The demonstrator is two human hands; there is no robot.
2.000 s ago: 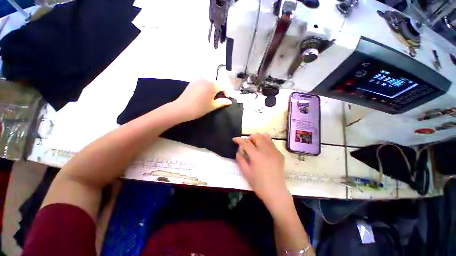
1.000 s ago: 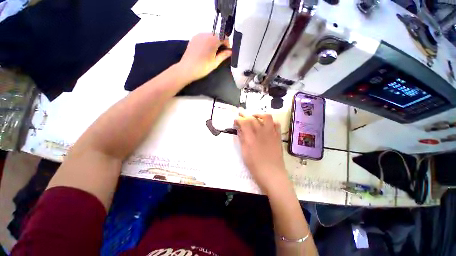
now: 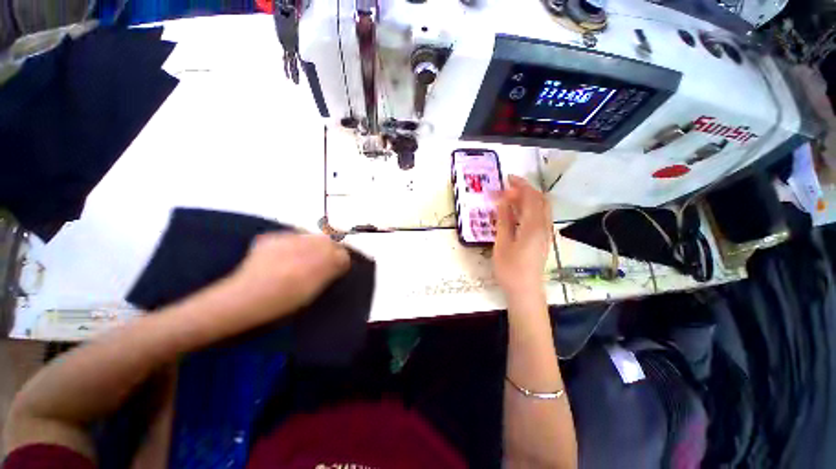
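Note:
A black cut piece (image 3: 197, 252) lies at the table's front left, its right part hanging over the front edge. My left hand (image 3: 293, 266) is closed on it, slightly blurred. My right hand (image 3: 523, 229) is over the right side of a lit smartphone (image 3: 475, 179), fingertips at the screen; whether they touch it is unclear. It holds nothing visible. The presser foot and needle (image 3: 374, 145) of the sewing machine (image 3: 697, 165) are beyond the black piece, with no fabric under them. A black stack of cut pieces (image 3: 82, 119) lies far left.
A control panel (image 3: 573, 96) is lit on the machine head. A black triangular scrap (image 3: 632, 236) lies at right under a cord, beside black loop handles (image 3: 697, 252). A slim tool (image 3: 591, 272) lies at the front edge. Dark garments (image 3: 632, 403) are below right.
The black piece has moved from beside the needle toward the front edge with my left hand. My right hand has moved right to the phone. The view has shifted right.

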